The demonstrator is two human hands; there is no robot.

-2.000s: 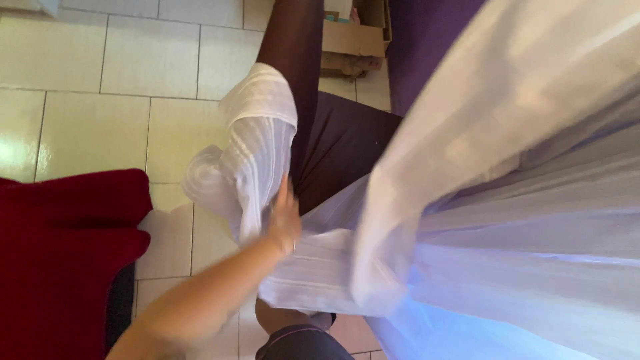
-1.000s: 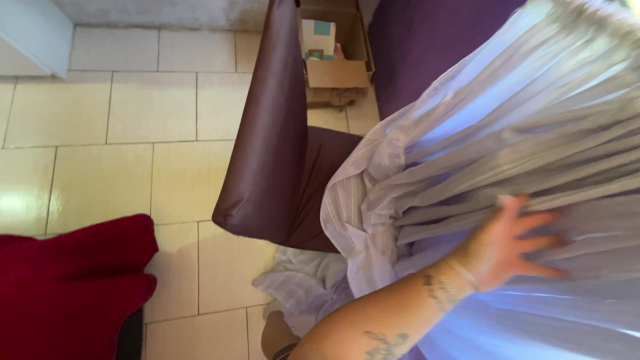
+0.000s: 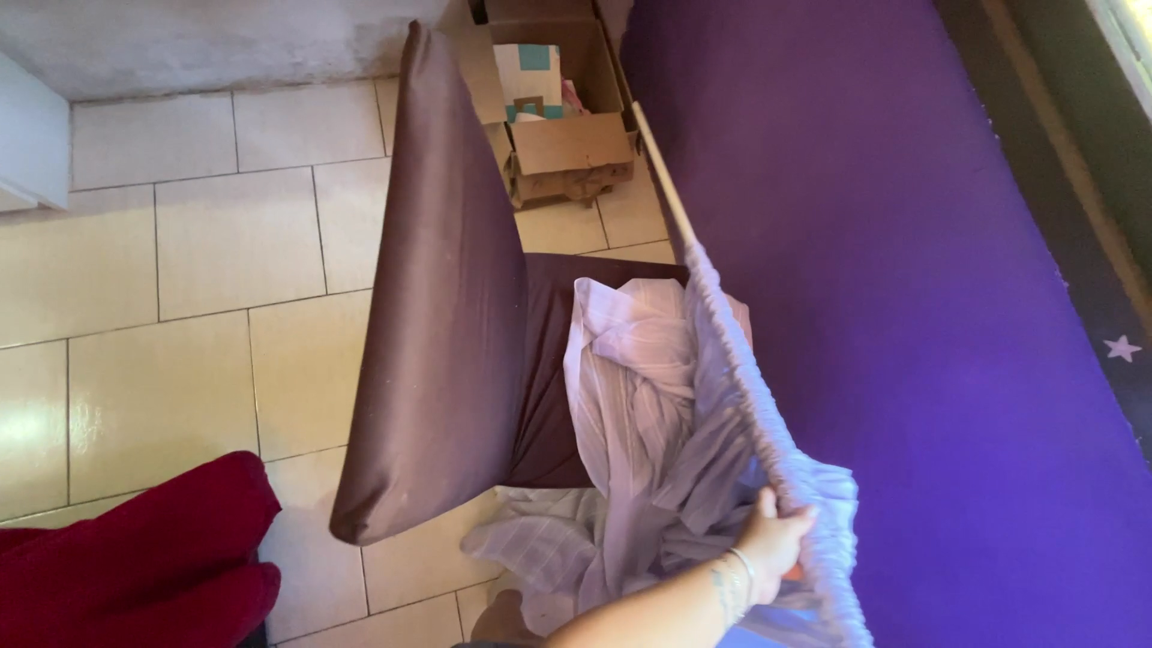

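Observation:
A sheer whitish curtain [image 3: 630, 360] is bunched along a thin rod [image 3: 661, 166], whose bare end points up past a chair. My left hand [image 3: 778, 544] reaches in from the bottom and grips the gathered fabric around the rod at the lower right. Loose folds of the curtain lie over the seat of the chair [image 3: 441, 315], which has a dark brown stretch cover, and hang to the floor tiles below. An orange item, too hidden to name, shows under my left hand. My right hand is out of view.
Right of the rod spreads a purple cloth-covered surface [image 3: 909, 315], possibly a bed. An open cardboard box [image 3: 571, 144] with items stands behind the chair. A dark red cloth [image 3: 135, 549] lies at the lower left; a white furniture edge [image 3: 31, 135] shows upper left.
The curtain, spread wide across the right side before, now hangs from the rod, exposing the purple surface. My left hand, open against the fabric one second ago, has closed around the gathered part.

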